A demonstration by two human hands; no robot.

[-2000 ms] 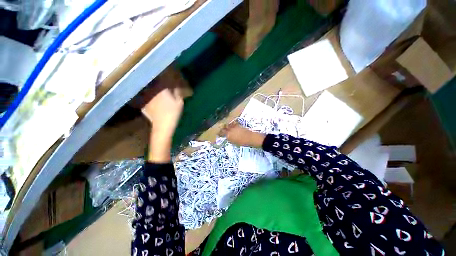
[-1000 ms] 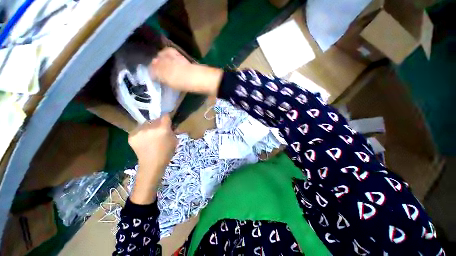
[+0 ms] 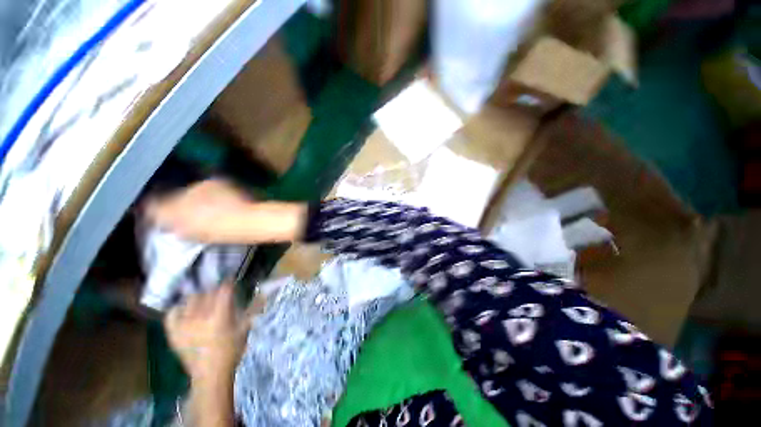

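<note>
The bagged product (image 3: pixel 171 263), whitish and blurred, lies in a dark space beneath the grey-edged shelf at left, probably in a carton whose walls I cannot make out. My right hand (image 3: pixel 196 210) reaches across and grips its far side. My left hand (image 3: pixel 204 325) grips its near edge. Motion blur hides the fingers and the bag's dark part. A tangled heap of thin white cables (image 3: pixel 288 354) lies before my green apron, with a white card or packet (image 3: pixel 367 279) on it.
The grey-edged shelf (image 3: pixel 158 138) carries white cables and a blue hose (image 3: pixel 67 79). White sheets (image 3: pixel 417 121) lie on the cardboard ledge. A large open carton (image 3: pixel 634 225) with white pieces stands right, a small carton (image 3: pixel 559 71) and a pale bag (image 3: pixel 480 50) beyond. Brown cartons stand on the green belt (image 3: pixel 334 121).
The view has shifted. My right hand has moved from the cable heap to the bagged product, which came into view a second ago. Both hands stay at it, now lower in the picture.
</note>
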